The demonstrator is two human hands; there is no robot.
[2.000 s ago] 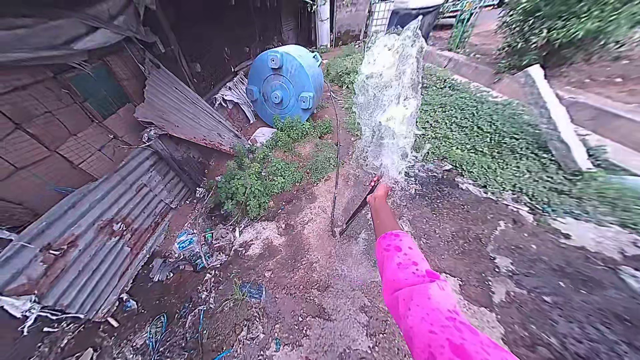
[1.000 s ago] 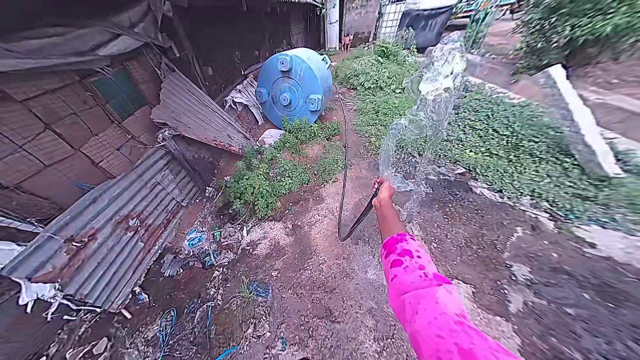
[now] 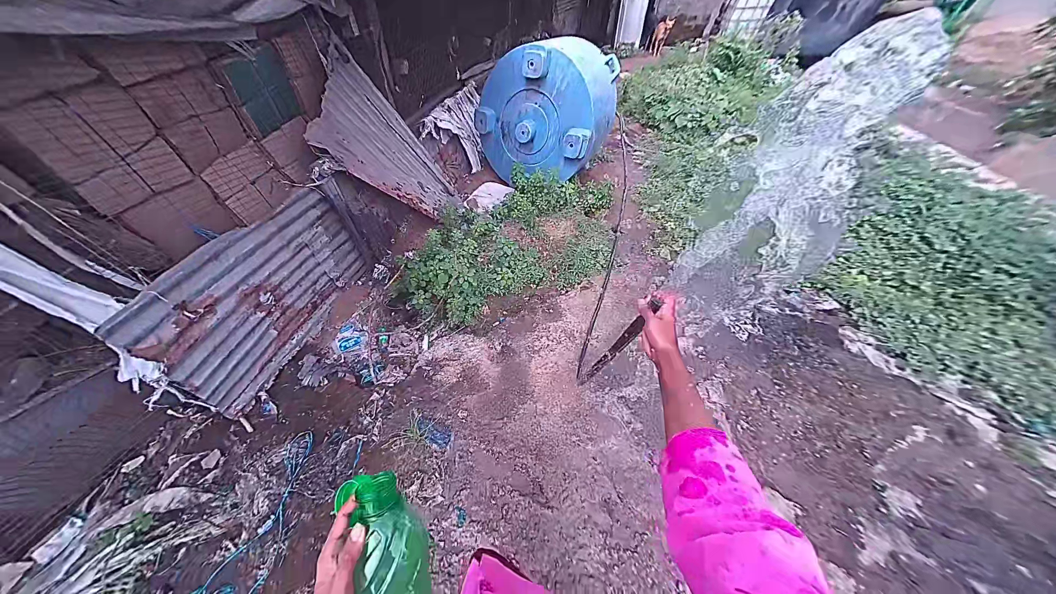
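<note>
My right hand point(image 3: 662, 323), in a wet pink sleeve, grips the end of a dark hose point(image 3: 615, 355). Water point(image 3: 813, 157) sprays from it in a broad sheet up and to the right. The hose drops to the ground and runs back past a blue plastic tank point(image 3: 540, 107) lying on its side. At the bottom, my left hand point(image 3: 340, 549) holds a green translucent plastic bottle point(image 3: 389, 532) by its neck and side. The bottle's mouth is uncapped, and its lower part is cut off by the frame edge.
Rusty corrugated metal sheets point(image 3: 247, 289) lean at the left beside a wall of panels. Litter and blue cord point(image 3: 289, 487) lie on the ground at the lower left. Low green plants point(image 3: 949, 272) grow at the right. A brown dog point(image 3: 662, 35) stands far back.
My left hand with the green bottle has come into view at the bottom. The water jet has swung to the right, while my right hand keeps its hold on the hose.
</note>
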